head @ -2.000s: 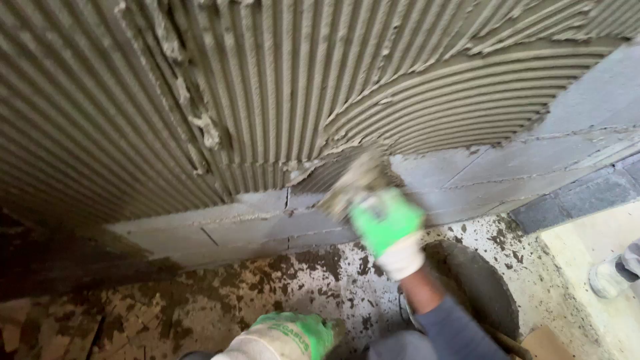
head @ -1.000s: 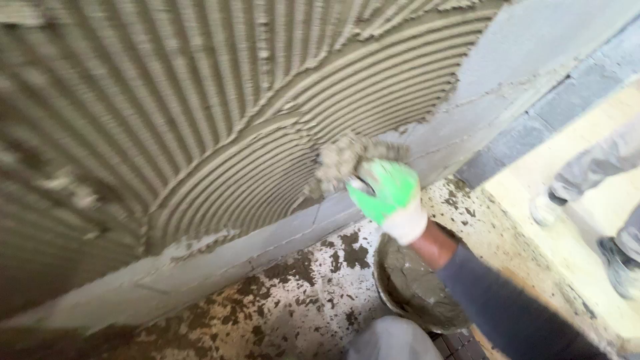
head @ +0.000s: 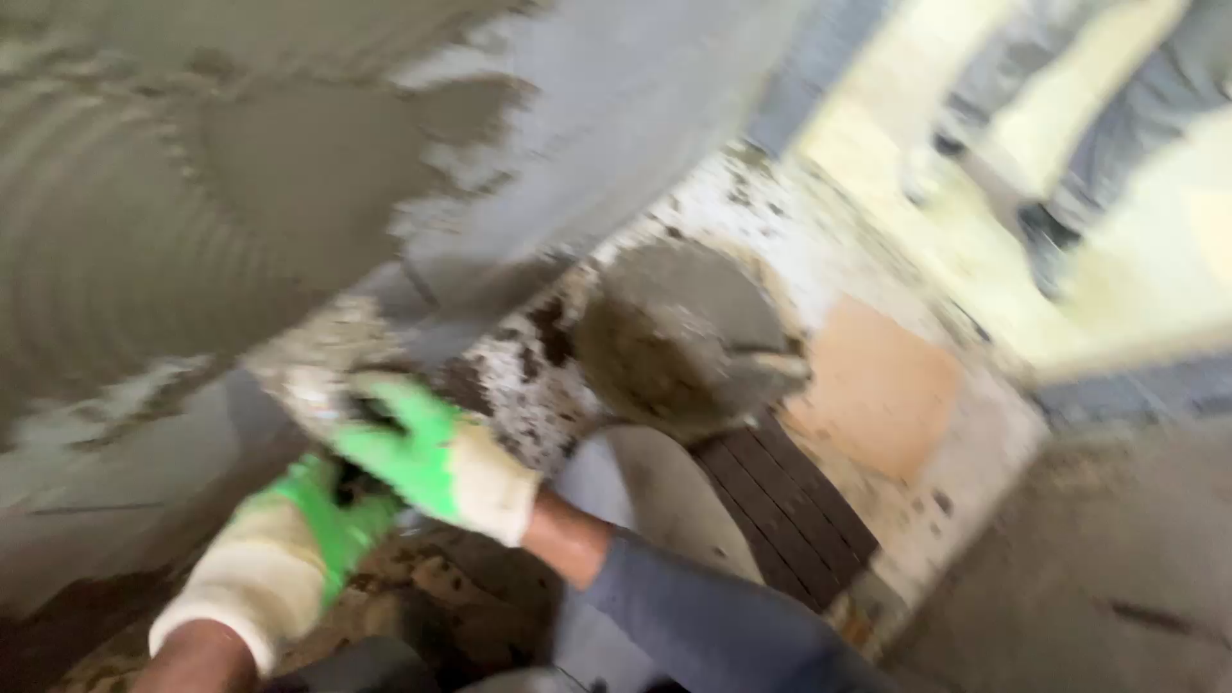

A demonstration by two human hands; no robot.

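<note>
My right hand (head: 423, 452), in a green and cream glove, grips a mortar-covered trowel (head: 322, 371) low against the wall. Close below it is my left hand (head: 298, 539), gloved alike, its fingers curled near a dark part by the trowel; blur hides whether it grips this. Grey mortar (head: 318, 173) coats the block wall, combed in curved ridges at the left and smoother toward the right. A round bucket of mortar (head: 674, 337) stands on the spattered floor to the right of my hands, with what looks like a tool at its rim.
A brown slatted board (head: 784, 510) lies below the bucket, beside my knee. To its right is a flat orange-tan piece (head: 881, 390). Another person's legs (head: 1107, 144) are at the upper right, on a pale floor past a low block edge (head: 1136, 390).
My right hand has moved down the wall with the trowel, beside my left hand, which was out of view one second ago. The view has swung a lot.
</note>
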